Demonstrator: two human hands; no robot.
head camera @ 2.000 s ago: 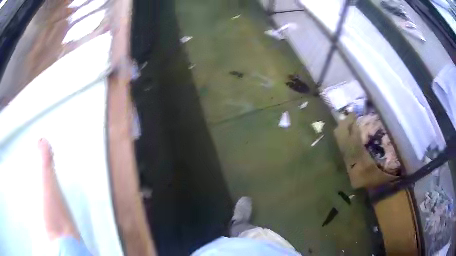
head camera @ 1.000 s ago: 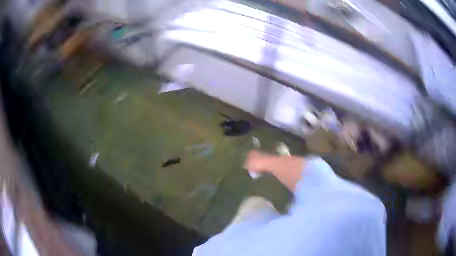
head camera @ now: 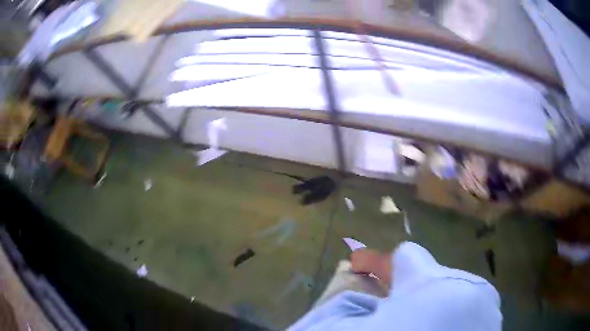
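Observation:
My right hand (head camera: 372,265) is low in the frame, right of centre, blurred, at the end of a light blue sleeve. It is over the green floor (head camera: 194,220). A small pale scrap (head camera: 354,244) shows just beyond the fingers; I cannot tell whether the hand touches or holds anything. Part of my light trouser leg or shoe shows beside it. My left hand is not in view.
A metal-framed shelf with white sheets or rolls (head camera: 259,87) runs across the top. Cartons (head camera: 446,191) with crumpled scraps stand under it at right. Dark and white scraps lie on the floor. A brown table edge (head camera: 16,291) is at bottom left; an orange-brown frame stands far left.
The view has turned right from the table to the shelf. My left hand, earlier over the pale cloth, has left the frame. My right hand has come into view and sits lower than a second ago.

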